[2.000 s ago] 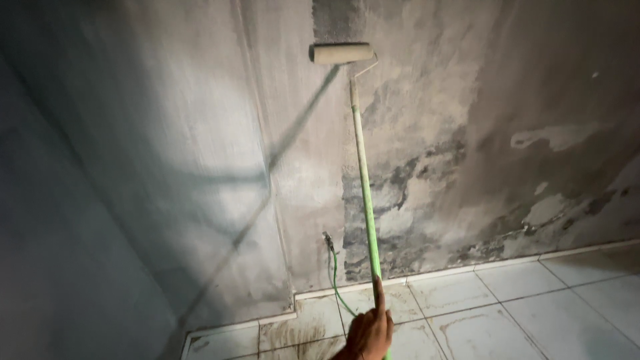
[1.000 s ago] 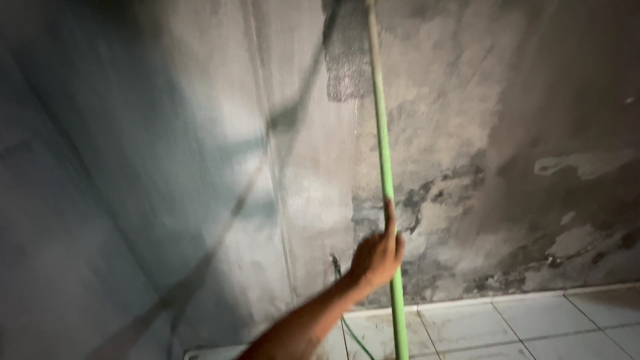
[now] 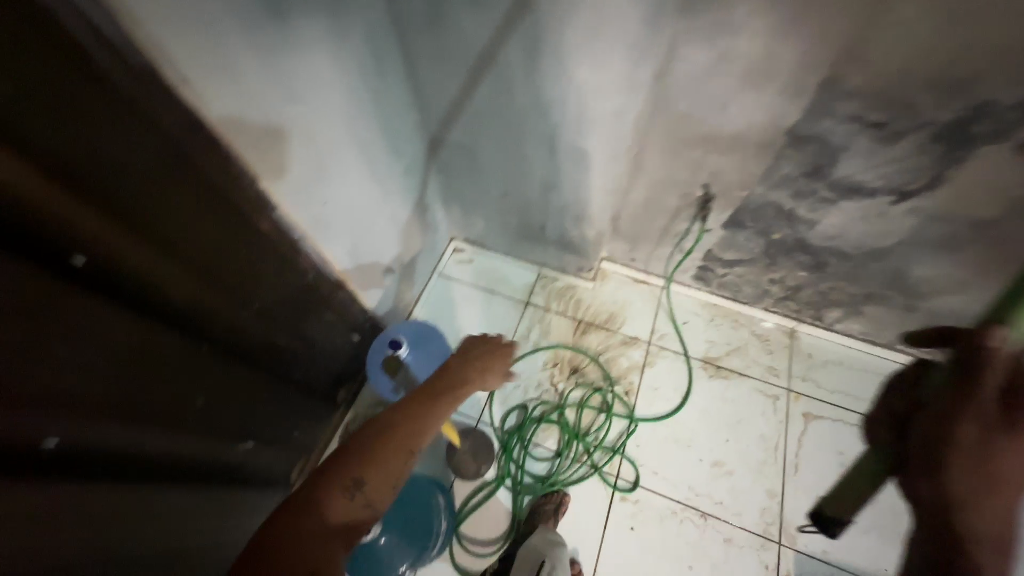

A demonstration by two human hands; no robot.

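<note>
My right hand [image 3: 944, 432], blurred at the right edge, is closed around the lower end of a green pole [image 3: 860, 488]; the roller on it is out of view. My left hand [image 3: 484, 362] is stretched over the floor, beside a round blue plastic container [image 3: 412, 340] and above a tangled green hose or cable [image 3: 560, 440]. Its fingers look curled, and whether they hold anything is not clear. The green line runs up to a fitting [image 3: 705, 202] on the wall.
A teal bucket [image 3: 404, 524] and a small round grey-brown object [image 3: 470, 454] stand below my left forearm. My foot [image 3: 550, 508] is beside the coils. A dark panel [image 3: 160, 264] rises at left; the wall has dark, patchy stains [image 3: 864, 184]. White floor tiles [image 3: 712, 448] are smeared with dirt.
The view has swung down and left to the floor. The pole, earlier upright before the wall, is now at the right edge. My left arm has come into view over the containers.
</note>
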